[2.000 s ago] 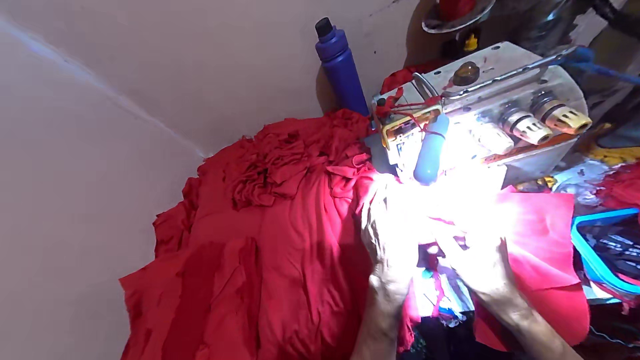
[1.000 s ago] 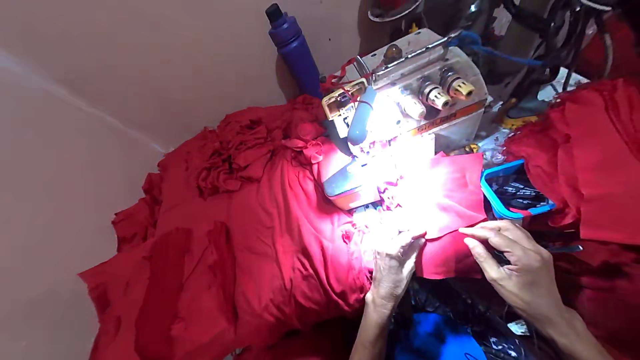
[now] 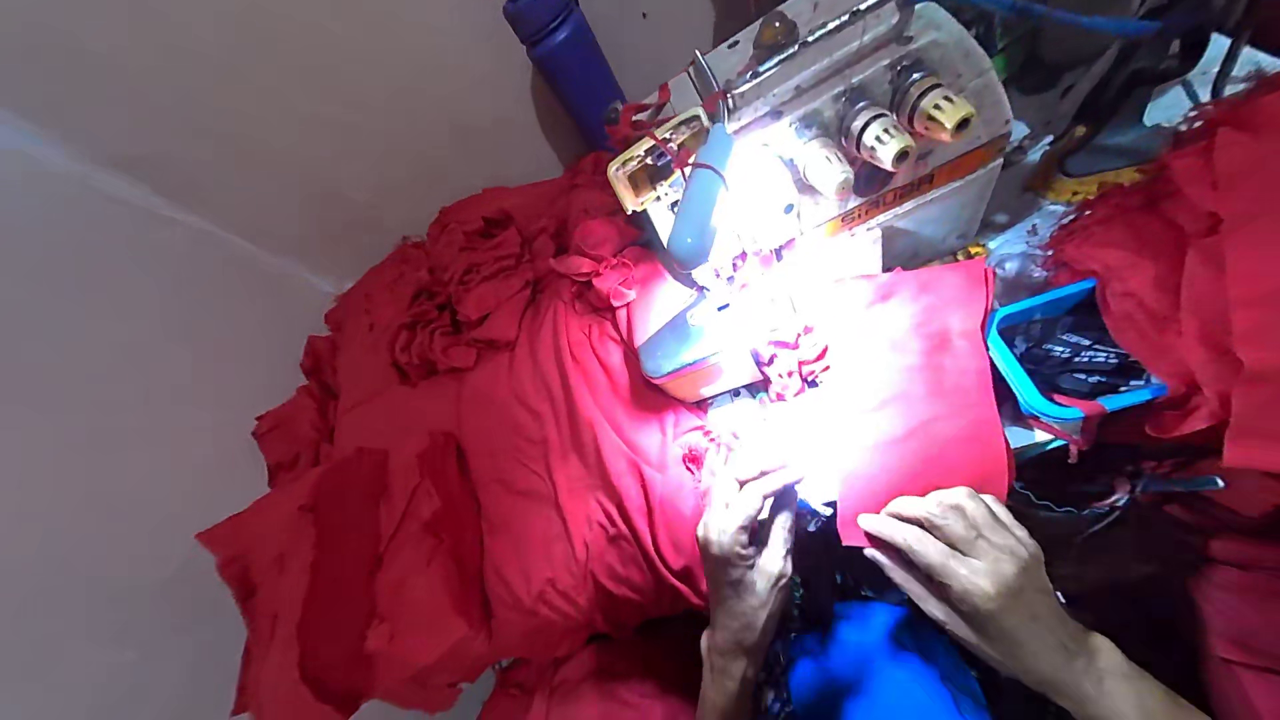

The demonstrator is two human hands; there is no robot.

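A Siruba overlock sewing machine [image 3: 900,200] stands at the upper centre, its needle area washed out by bright lamp light. A flat red fabric piece [image 3: 920,400] lies at the machine's right front. My right hand [image 3: 970,560] has its thumb and index finger at that piece's lower edge, pinching it. Left of it, my left hand [image 3: 745,540] is just below the needle area with bent fingers; glare hides its fingertips, so what it holds is unclear. Beside the left hand, a large heap of red fabric [image 3: 560,450] spreads leftward.
Behind the machine, a blue bottle [image 3: 570,70] stands by the wall. A blue-rimmed basket [image 3: 1020,390] with dark labels sits at the right, next to more red fabric [image 3: 1190,280]. Thread snips [image 3: 1180,484] lie below the basket. Blue cloth [image 3: 880,665] shows at the bottom.
Two seconds ago both hands were close together in the glare; my right hand has since moved apart to the fabric's lower right edge. The view has shifted and come closer.
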